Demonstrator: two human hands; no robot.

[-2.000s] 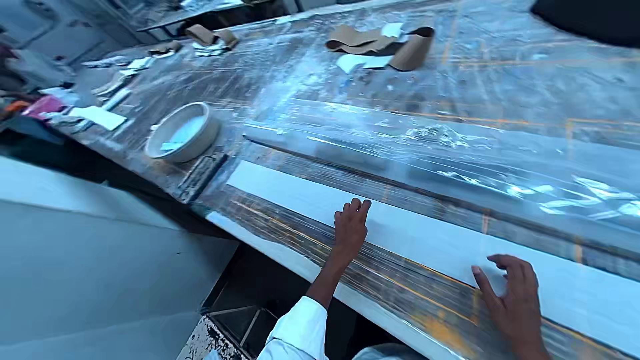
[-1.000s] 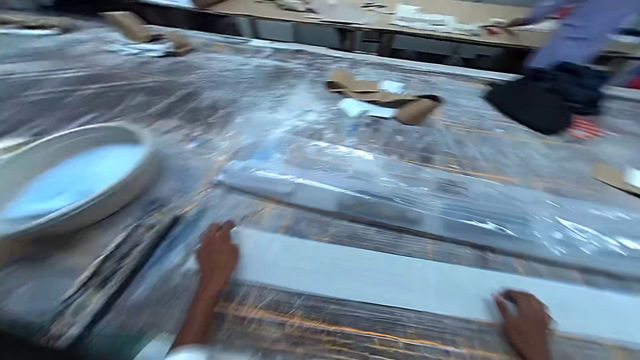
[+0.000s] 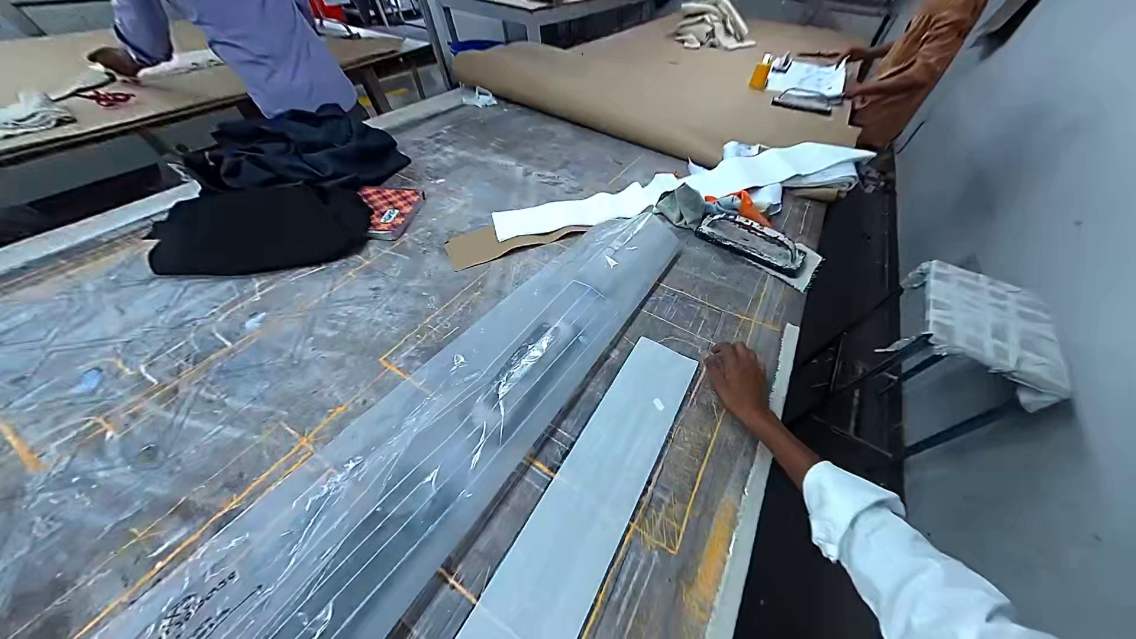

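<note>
My right hand point(image 3: 738, 382) rests on the worn tabletop point(image 3: 710, 461), just right of the far end of a long pale strip point(image 3: 590, 497); it seems to hold nothing, though its fingertips are partly hidden. The strip lies flat along the table edge. To its left runs a long roll wrapped in clear plastic point(image 3: 497, 390). Past my hand, a dark-rimmed tool with an open frame point(image 3: 751, 241) lies on a piece of cloth. My left hand is out of the frame.
Black fabric point(image 3: 262, 231) and a red checked book point(image 3: 392, 211) lie at the left. White and brown strips point(image 3: 577, 213) cross the table beyond the roll. Brown paper point(image 3: 639, 98) covers the far end. One person stands far left, another far right. A stool point(image 3: 994, 328) stands by the wall.
The view has swung far to the right, toward the strip's other end. My left hand and the basin have left the view. My right hand is now beside the strip's far end.
</note>
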